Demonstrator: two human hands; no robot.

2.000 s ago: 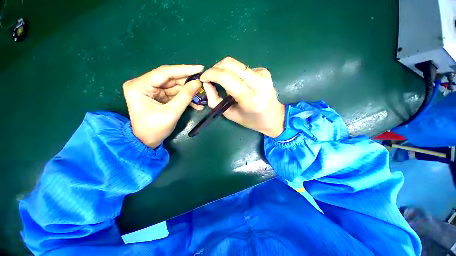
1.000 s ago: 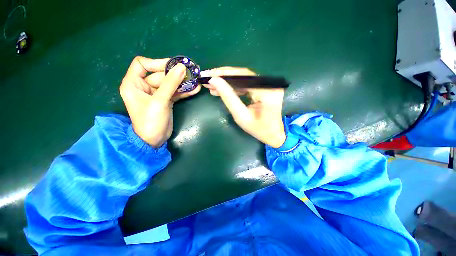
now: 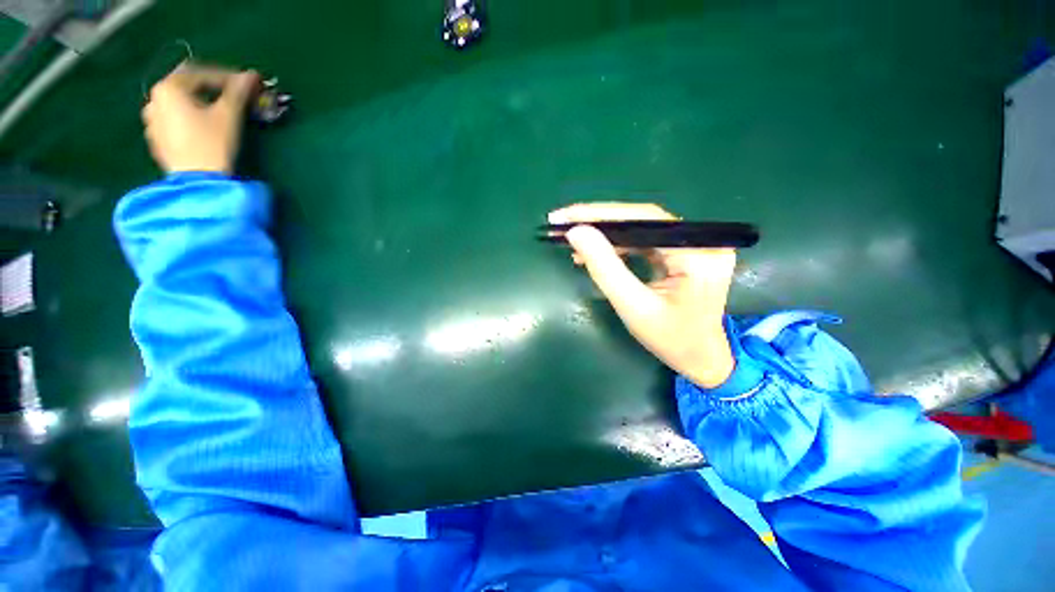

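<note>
My left hand is at the upper left, blurred, with its fingertips at a small dark round module that has a pale yellow centre. I cannot tell whether the fingers grip it. My right hand is right of the middle, holding slim black tweezers level above the green surface, the tip pointing left and touching nothing. Another black module with a yellow centre lies at the top edge.
The glossy green surface spans the view. A pale curved rail is at the upper left. A white box stands at the right edge. A red item shows at the lower right. Blue fabric shows at the lower left edge.
My left hand has left the middle and reached to the upper left. The module no longer shows beside the tweezers. My right hand keeps the tweezers. The view has shifted left.
</note>
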